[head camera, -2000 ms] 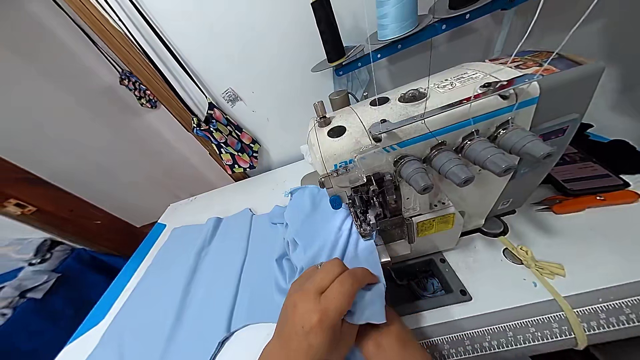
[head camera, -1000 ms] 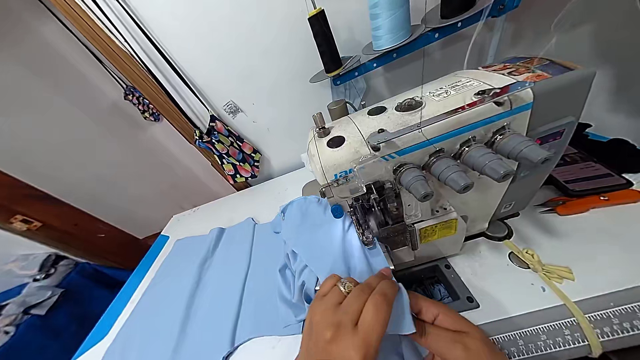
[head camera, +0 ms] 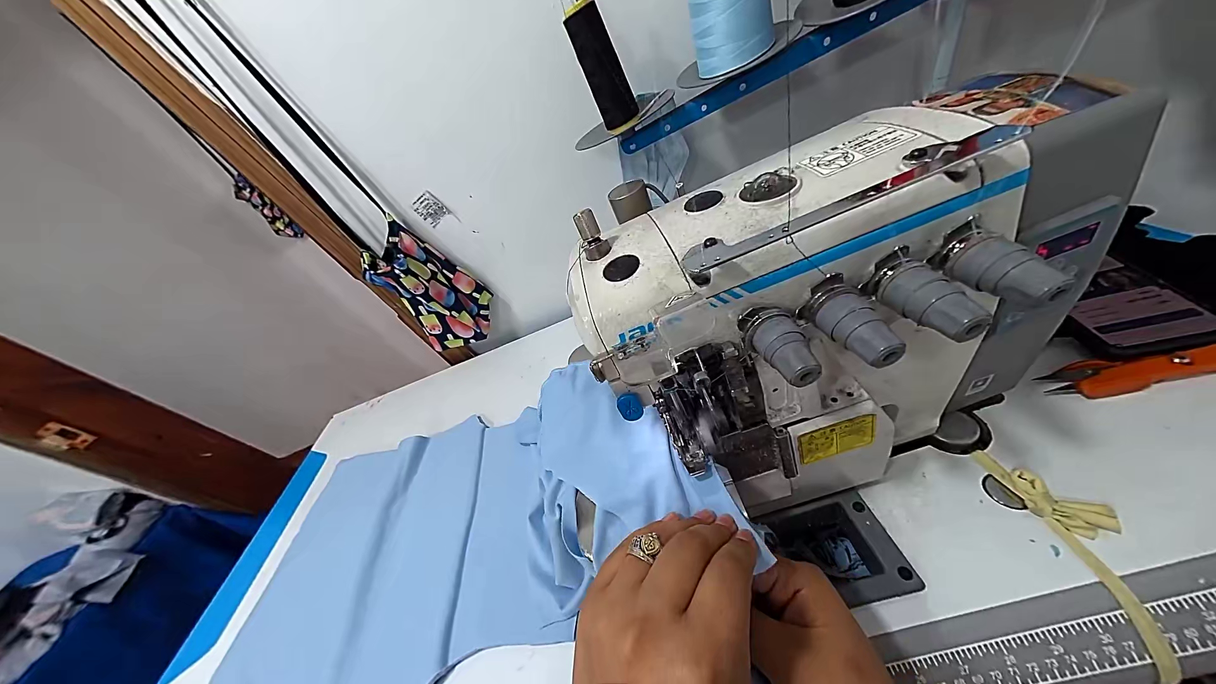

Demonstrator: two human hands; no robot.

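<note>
Light blue fabric [head camera: 370, 551] spreads over the white table, and one edge of it runs under the presser foot [head camera: 698, 461] of a white Jack overlock sewing machine [head camera: 817, 209]. My left hand [head camera: 670, 598], with a ring on one finger, lies on top of the fabric just in front of the foot, its fingers close together. Beside it and partly beneath, my right hand [head camera: 807, 617] pinches the fabric edge between thumb and fingers. The fabric under my left palm is hidden.
Black thread [head camera: 600, 66] and light blue thread [head camera: 730, 33] stand on a rack behind the machine. Orange-handled thread snips [head camera: 1130, 372] and a phone [head camera: 1140, 304] lie at right. A measuring tape [head camera: 1054, 641] runs along the front edge, crossed by a yellow tie [head camera: 1092, 560]. Blue cloth [head camera: 152, 589] is at lower left.
Over the last two seconds, my left hand's ring and my right thumb have come into view. My right hand, out to the right one second ago, is now tucked closer against my left hand.
</note>
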